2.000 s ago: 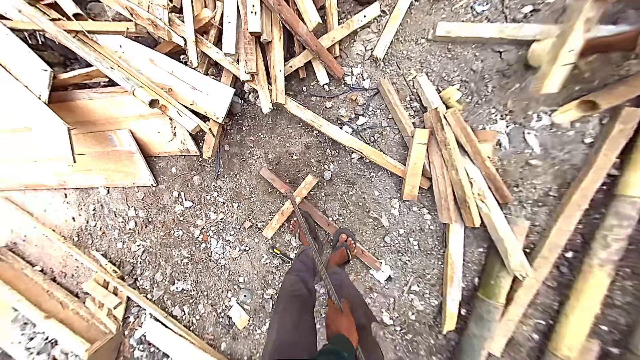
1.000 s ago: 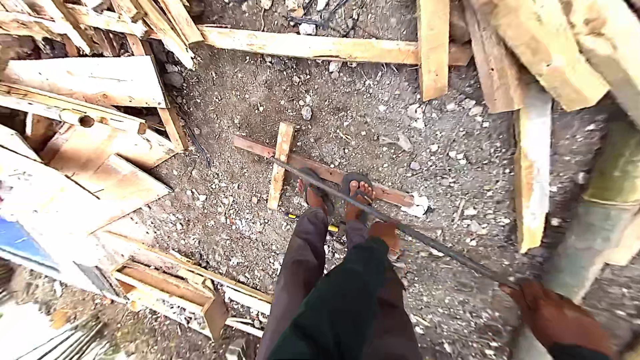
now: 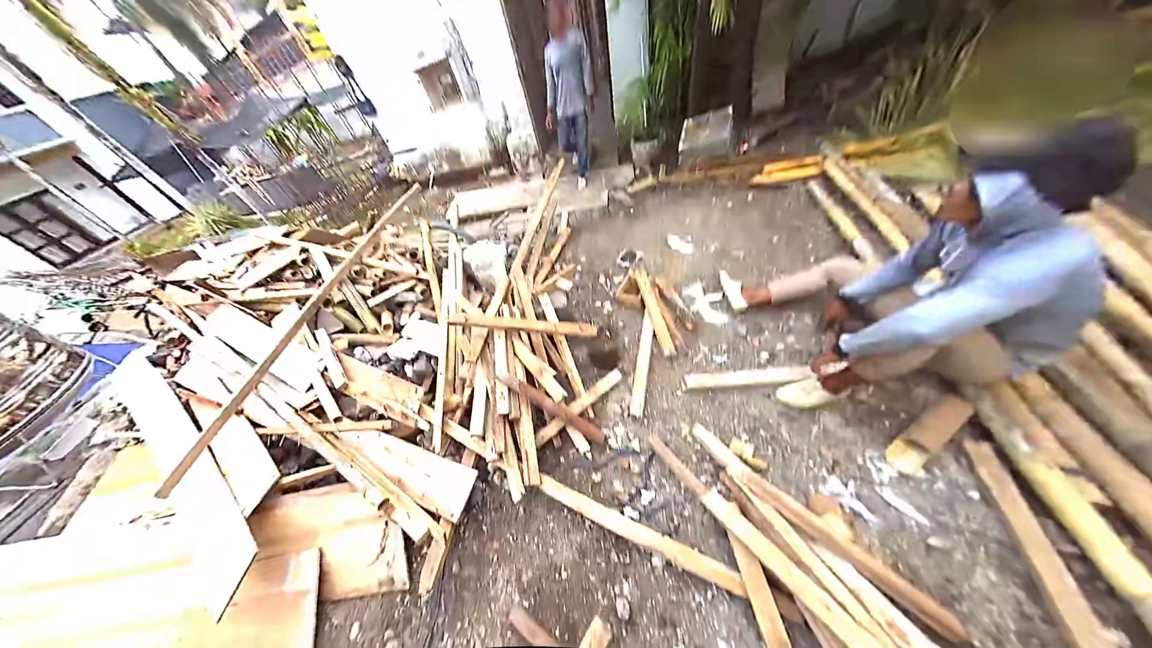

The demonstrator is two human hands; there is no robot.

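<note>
Neither of my hands shows in the head view now. At the bottom edge, the ends of two wooden pieces (image 3: 531, 627) stick up into view. Right of them lies a loose stack of sawn wooden battens (image 3: 810, 540), some crossing others. One long batten (image 3: 639, 535) runs from this stack toward a heap of wood offcuts (image 3: 513, 360) at the centre. A long thin strip of wood (image 3: 288, 346) slants across the left side, over plywood sheets (image 3: 405, 468). The metal bar seen earlier is out of sight.
At the right a person (image 3: 999, 270) in a light blue top sits beside bamboo poles (image 3: 1062, 486). Another person (image 3: 569, 90) stands by a doorway at the back. Short wood pieces (image 3: 657, 310) lie on the stony ground between them. A blue sheet (image 3: 108, 360) shows at the far left.
The view has swung up and forward. One second ago my hands held a long metal bar over crossed wood pieces at my feet; hands, bar and feet are now out of view.
</note>
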